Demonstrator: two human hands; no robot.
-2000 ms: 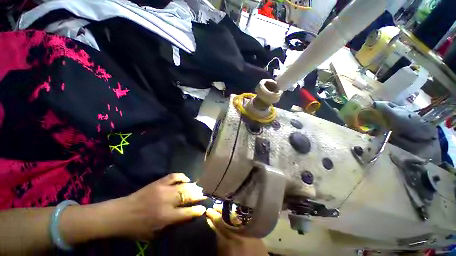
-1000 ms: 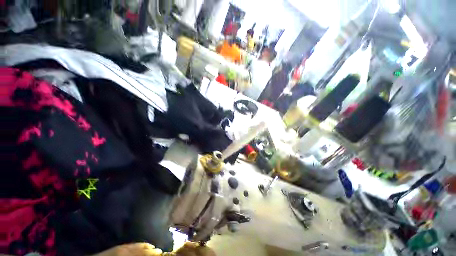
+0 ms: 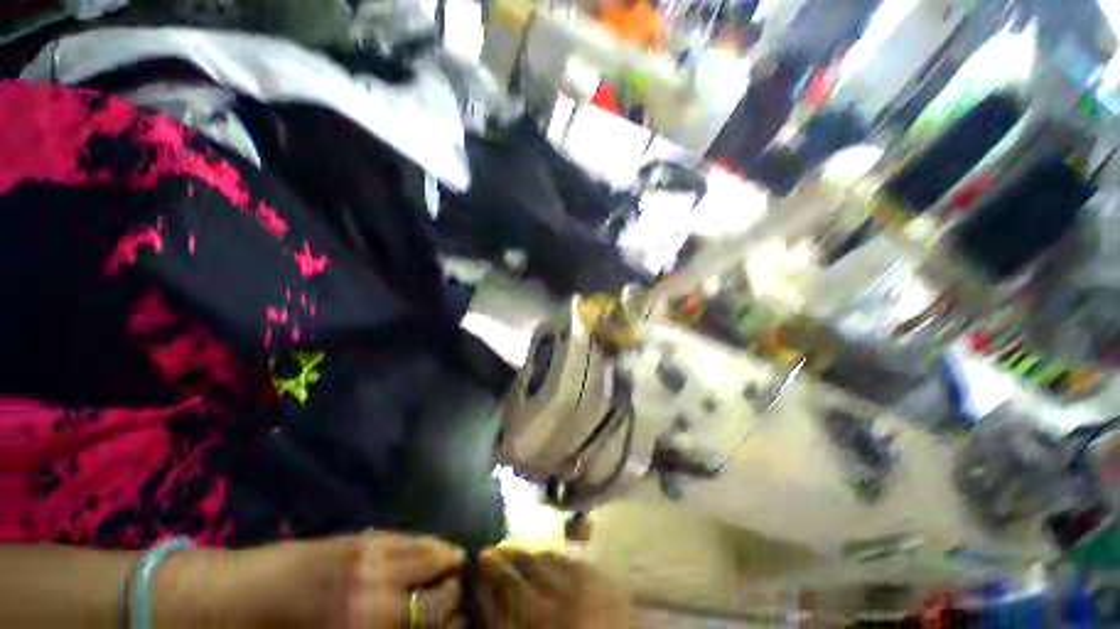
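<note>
The garment piece (image 3: 356,406), black with pink print and a small yellow star, lies spread left of the sewing machine head. The cream sewing machine (image 3: 737,455) runs from the centre to the lower right, with a bright lamp glow under its left end. My left hand (image 3: 381,578), with a bangle and a ring, is at the bottom edge, its fingers closed on the edge of the black garment. My right hand (image 3: 534,592) is beside it, blurred and partly cut off; its fingertips meet the dark cloth. The needle is not clearly visible.
A pale cloth (image 3: 283,74) and black pieces are heaped behind the garment. Black thread cones (image 3: 958,154) stand at the upper right. Blurred workshop items and small coloured things lie behind and right of the machine.
Since two seconds ago, both hands have moved down from beside the needle area to the bottom edge. The view swung up and partly back. The garment lies much the same.
</note>
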